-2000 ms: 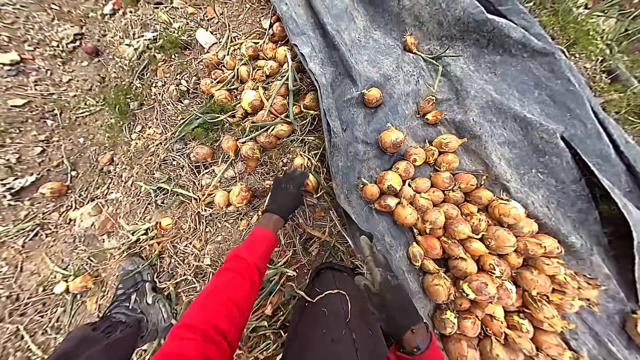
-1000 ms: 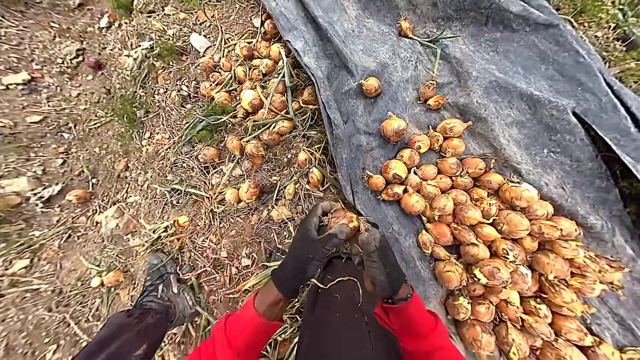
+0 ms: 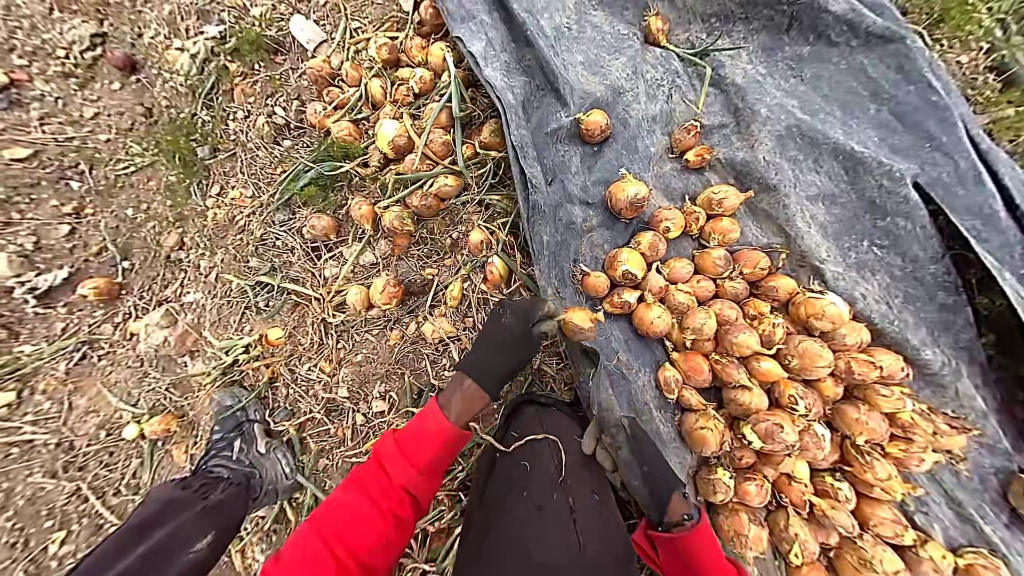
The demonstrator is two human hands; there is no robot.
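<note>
A dark work glove covers my left hand (image 3: pixel 512 336), which is at the edge of the grey fabric sheet (image 3: pixel 552 160). At its fingertips is a yellow onion (image 3: pixel 581 323), over the sheet's edge; whether the fingers still grip it is hard to tell. My right hand (image 3: pixel 632 460), also gloved, is low beside my right knee, over the sheet's near edge, with no onion visible in it. Right of both hands a large heap of onions (image 3: pixel 768 368) lies on the sheet. Farther up the sheet are a few loose onions (image 3: pixel 594 126), one with a green stalk.
On the soil to the left lies another pile of onions (image 3: pixel 394 138) with green and dry stalks. Single onions (image 3: pixel 387 291) are scattered nearer to me. My shoe (image 3: pixel 244 448) rests on the ground at lower left. A slit-like gap (image 3: pixel 968 280) shows in the sheet at right.
One second ago both hands were together around an onion above my knee. Since then my left hand has moved to the sheet's edge with an onion at its fingertips, and my right hand has lowered.
</note>
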